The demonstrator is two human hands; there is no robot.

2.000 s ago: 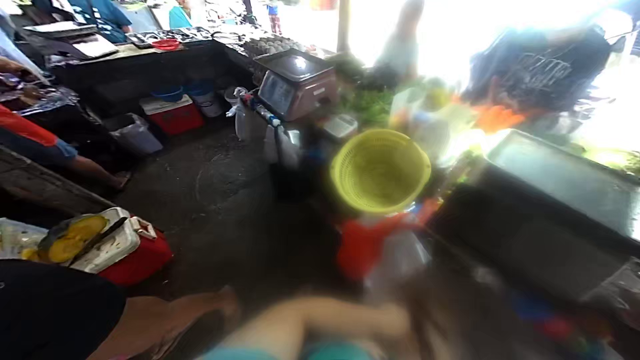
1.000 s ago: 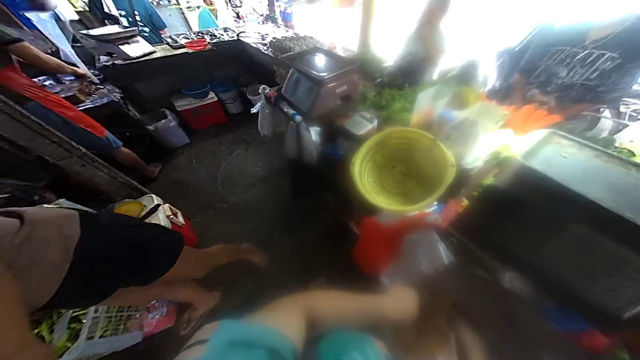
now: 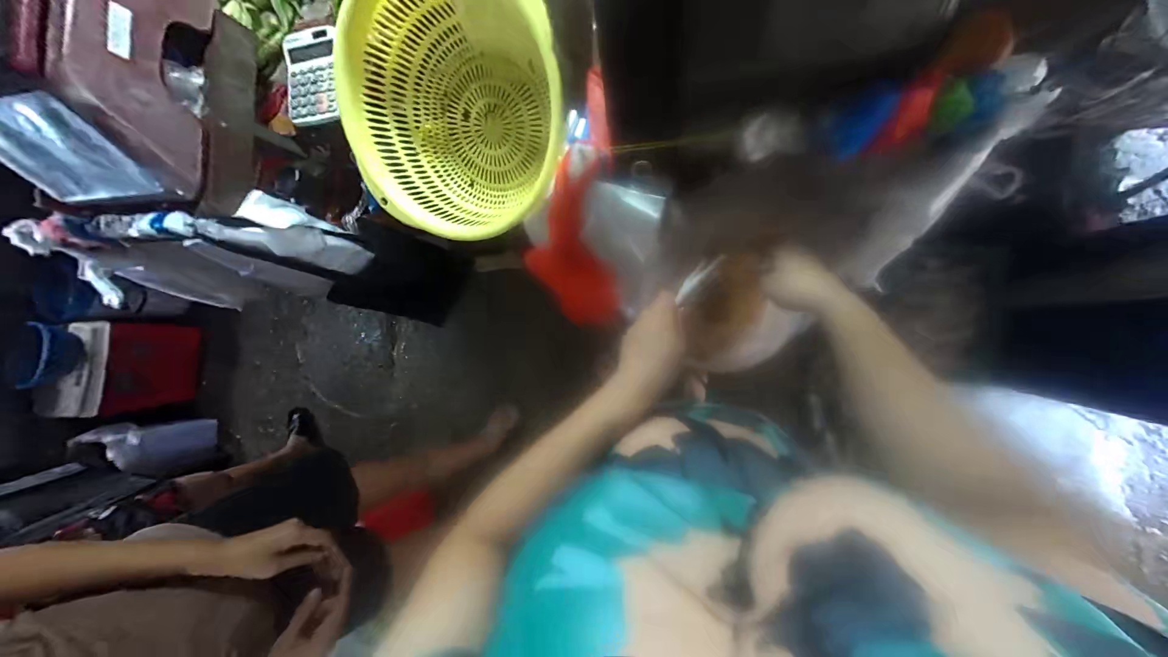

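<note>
In the middle of the head view, my left hand grips the near-left edge of a pale, rounded bag or bowl with something brown inside; blur hides which it is. My right hand is at its right side, too blurred to show how the fingers lie. Just left of my left hand hang a red plastic bag and a clear plastic bag. A yellow perforated plastic basket stands beyond them at the upper left.
At the upper left are a calculator, a brown weighing scale and hanging plastic bags. A red and white cooler box stands on the wet floor. At the lower left is another person, hands close together.
The view has turned strongly downward and rotated. Both my hands now show at the pale bag or bowl; earlier only a blurred forearm was plain. The other person's hands have come into view.
</note>
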